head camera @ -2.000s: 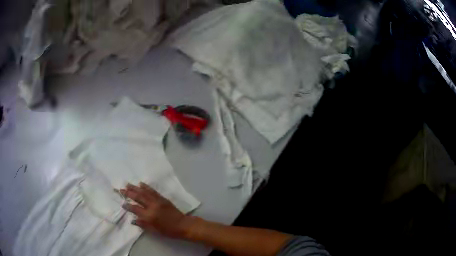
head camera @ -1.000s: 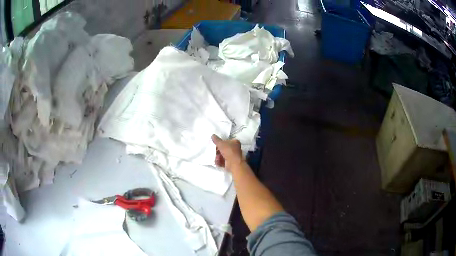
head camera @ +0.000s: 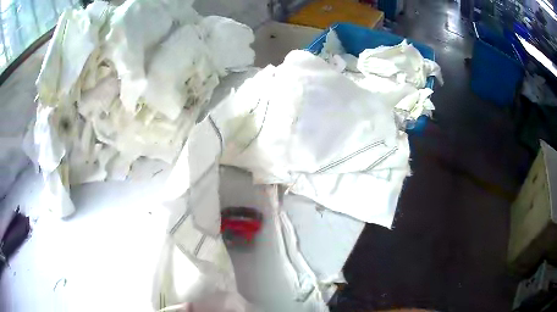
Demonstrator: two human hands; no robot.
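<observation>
A white panel with dark double stitch lines runs from the right pile down to the bottom edge and is slightly blurred. A blurred bit of skin, probably fingertips of my right hand, shows at its lower end, cut off by the bottom edge. Its grip is hidden. Another sliver of skin shows at the bottom right. My left hand is not seen. The shears' red handles lie beside the panel, which covers their blades.
A large crumpled white cloth heap stands at the far left. A blue bin with white cloth is beyond the right pile. A narrow white strip hangs near the table's right edge. A pale box stands at far right.
My right hand has left the right pile and moved down, mostly out of the picture. A stitched panel now stretches from the pile over the shears. The view has turned left.
</observation>
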